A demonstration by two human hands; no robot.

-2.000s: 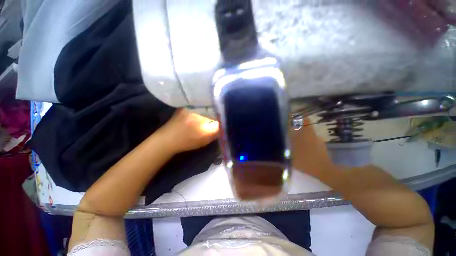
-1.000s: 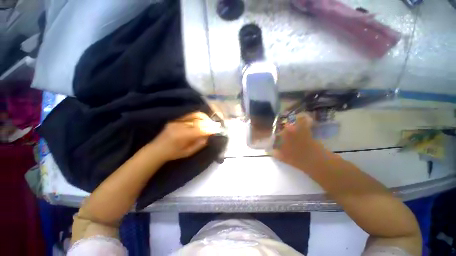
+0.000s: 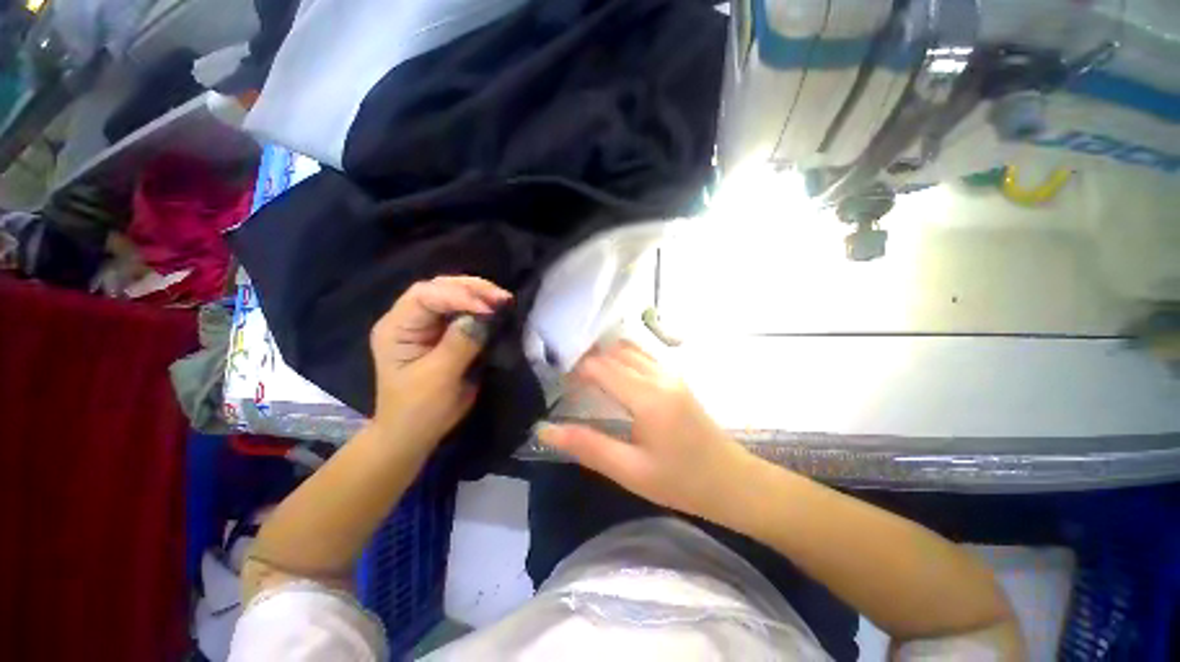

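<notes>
The black garment body (image 3: 518,117) lies in a heap on the left of the white table, with a light grey piece (image 3: 369,58) along its upper left. A small whitish piece (image 3: 595,291) shows at its right edge. My left hand (image 3: 434,349) pinches the black cloth between thumb and fingers. My right hand (image 3: 647,420) lies on the lower end of the whitish piece near the table edge, thumb spread from the fingers; whether it grips is unclear. The needle area is hidden by the lamp glare.
The white sewing machine (image 3: 828,91) with blue stripe stands upper right. A small pale scrap (image 3: 660,327) lies right of the cloth. Ribbed trim (image 3: 906,463) edges the table. Red cloth (image 3: 97,479) hangs at left. A blue crate (image 3: 404,550) is below.
The view has shifted left and the machine head now shows at upper right. The black cloth is away from the needle area. My right hand has moved from the machine to beside my left hand.
</notes>
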